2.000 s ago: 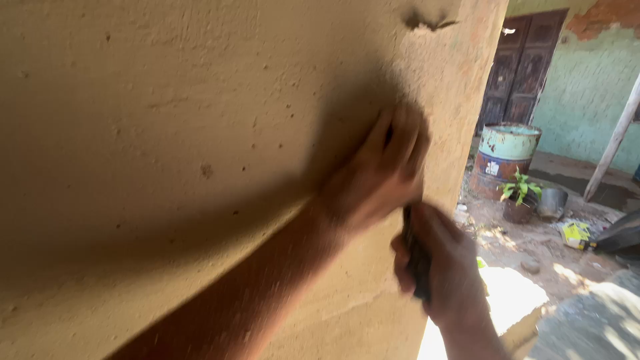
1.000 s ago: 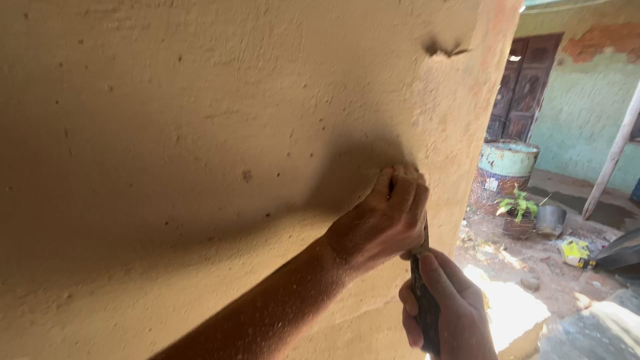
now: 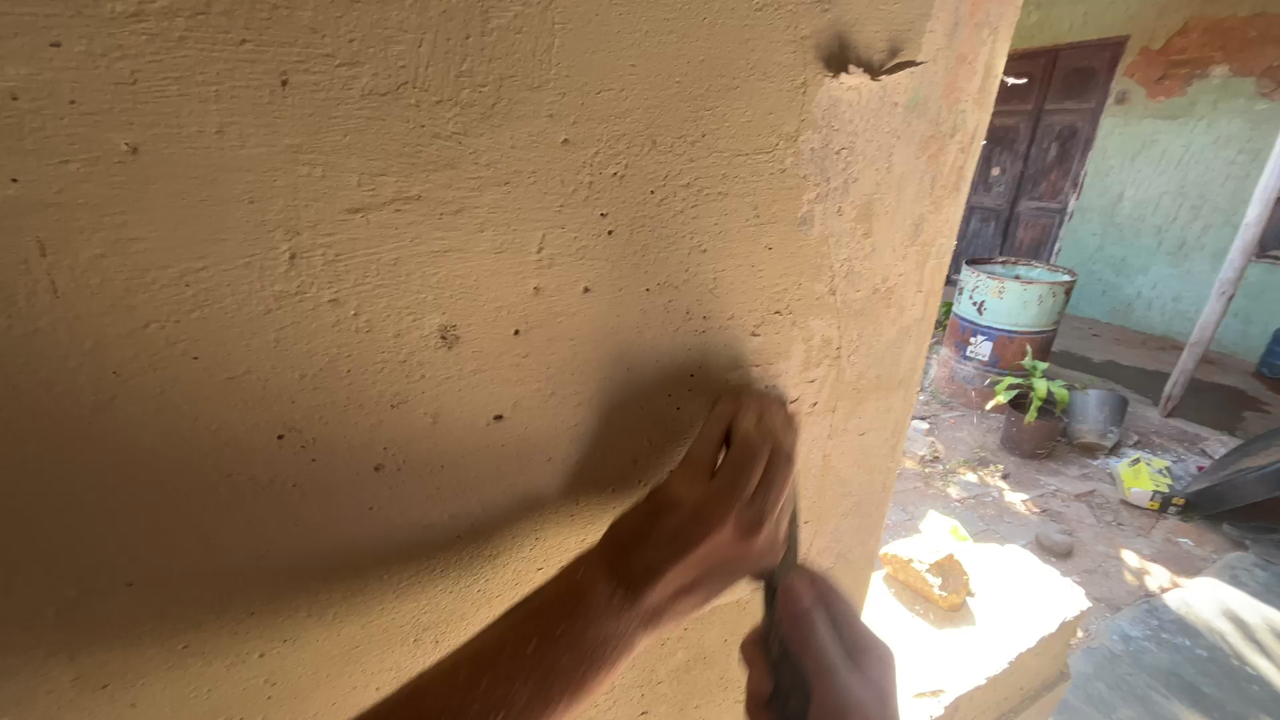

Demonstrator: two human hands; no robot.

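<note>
My left hand (image 3: 725, 490) is against the ochre plastered wall (image 3: 450, 250), its fingers bent over the upper end of a dark, narrow hand tool (image 3: 785, 640). Below it, my right hand (image 3: 830, 640) is closed around the tool's dark handle. Both hands are blurred, and the tool's upper end is hidden behind the left fingers, so its kind cannot be told. A shadow falls on the wall left of the hands. Higher up, near the wall's edge, is a chipped hole (image 3: 865, 70) with a curled flake.
A low ledge (image 3: 1000, 640) in bright sun bears a broken lump (image 3: 925, 575) right of my hands. Beyond stand a rusty drum (image 3: 1010, 310), a potted plant (image 3: 1033, 400), a grey bucket (image 3: 1097, 418), a yellow package (image 3: 1147, 480), a leaning pole (image 3: 1225, 290) and wooden double doors (image 3: 1040, 150).
Over the two seconds both hands have come lower in view, still together on the tool against the wall. The view has shifted slightly.
</note>
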